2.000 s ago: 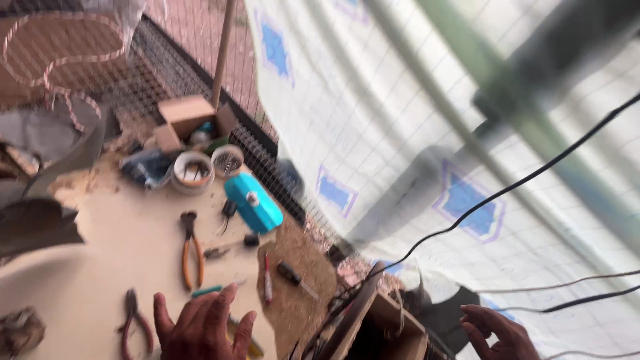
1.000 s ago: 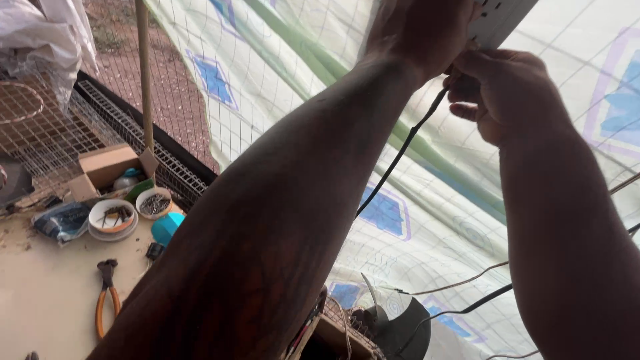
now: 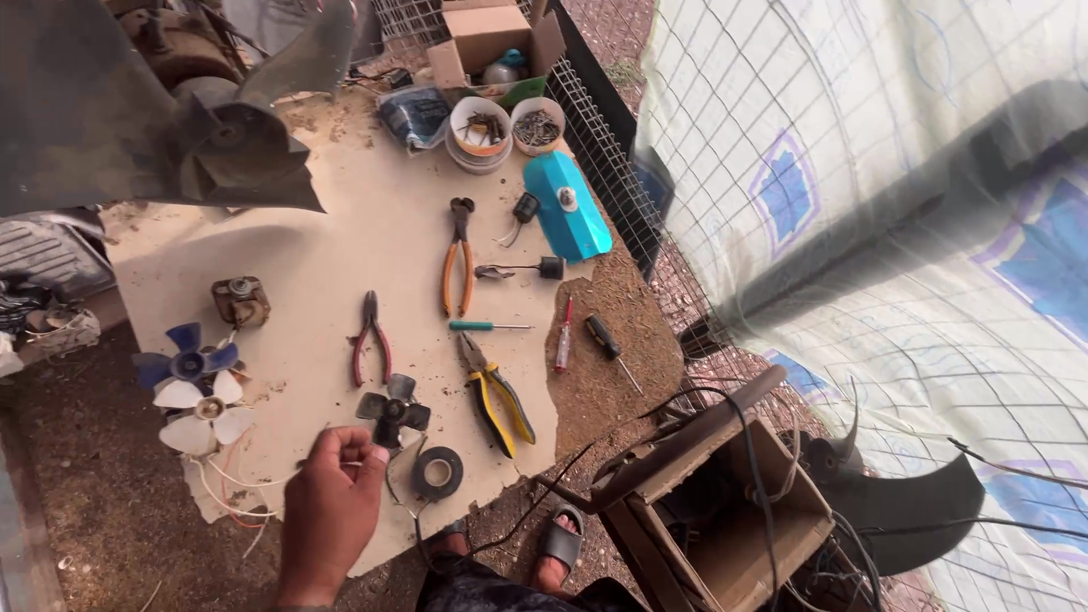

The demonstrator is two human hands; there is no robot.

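Observation:
My left hand (image 3: 336, 501) is over the near edge of the table, fingers curled and thumb near the index finger; whether it pinches something thin is unclear. Just beyond it lies a small black fan (image 3: 393, 410), with a roll of black tape (image 3: 438, 473) to the right. Red-handled diagonal pliers (image 3: 371, 340), yellow-and-black combination pliers (image 3: 497, 395) and orange-handled end-cutting pliers (image 3: 459, 259) lie farther in. A teal screwdriver (image 3: 473, 325), a red one (image 3: 564, 336) and a black one (image 3: 603, 336) rest nearby. At left are a small motor (image 3: 240, 301), a blue fan (image 3: 189, 364) and a white fan (image 3: 209, 408). My right hand is out of view.
A large dark fan (image 3: 170, 136) overhangs the far left of the table. Tubs of screws (image 3: 536, 127), an open cardboard box (image 3: 489, 38) and a turquoise metal piece (image 3: 571, 208) stand farther back. At right, a cardboard box (image 3: 756, 544) with black cables adjoins wire mesh and a hanging cloth (image 3: 850, 127).
Both arms were raised to a white power strip with a black cable one second ago; now my left hand is low over the table and my right is out of view. The view has swung down and left.

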